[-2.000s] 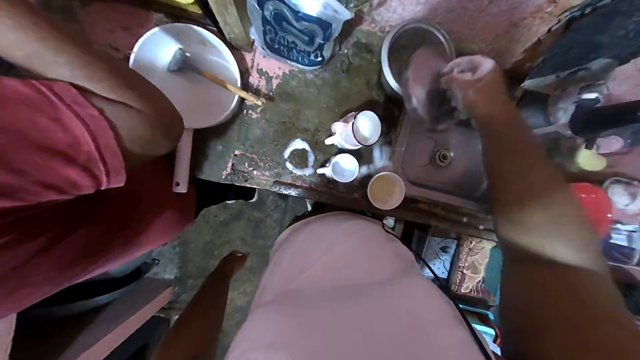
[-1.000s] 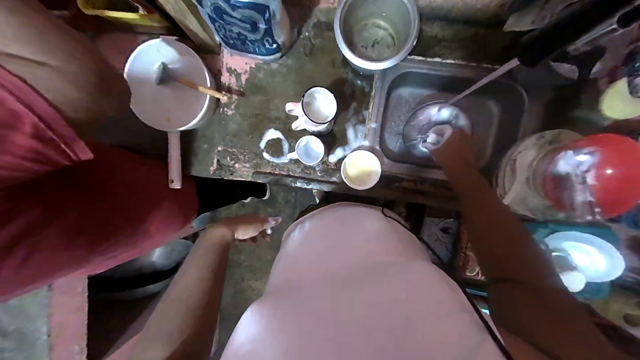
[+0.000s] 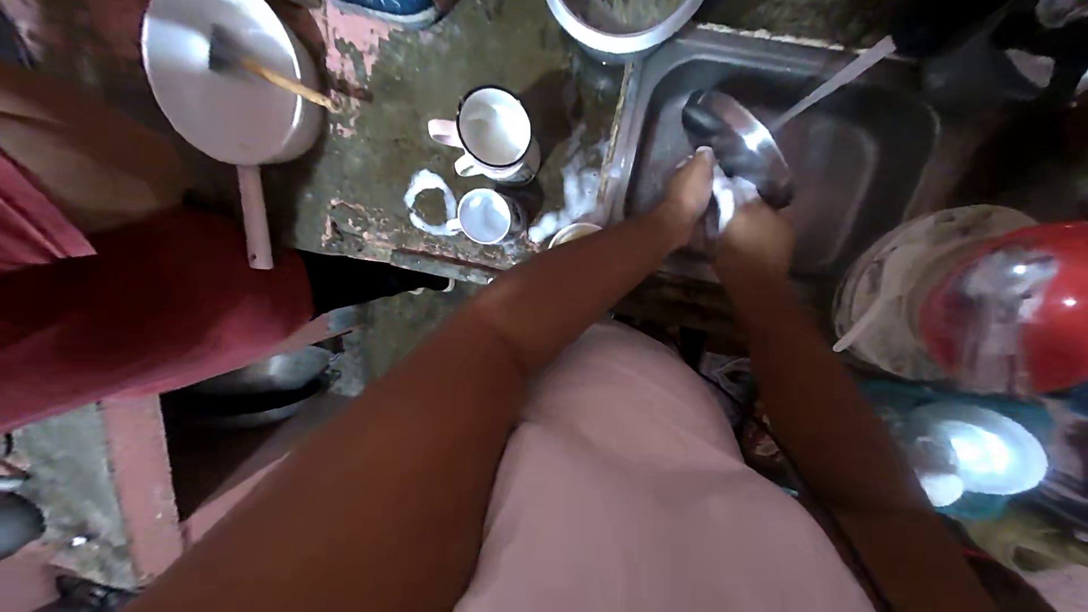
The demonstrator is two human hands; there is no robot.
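Both my hands are over the metal sink. A round shiny metal lid or bowl is tilted there, with white suds at its lower edge. My right hand grips that lower edge. My left hand is against the same edge, its fingertips by the suds; whether it grips is unclear. Left of the sink, an enamel mug with a dark rim and a smaller white cup stand on the worn counter, beside a ring of foam. My left forearm partly covers another cup.
A metal pot stands at the sink's upper left corner. A white pan holding a wooden-handled utensil lies left, near another person in red clothing. A red bowl and a white dish are at right.
My left hand has moved from beside my body, left of it, to the metal piece in the sink. That piece is now raised and tilted. The view has shifted closer to the sink.
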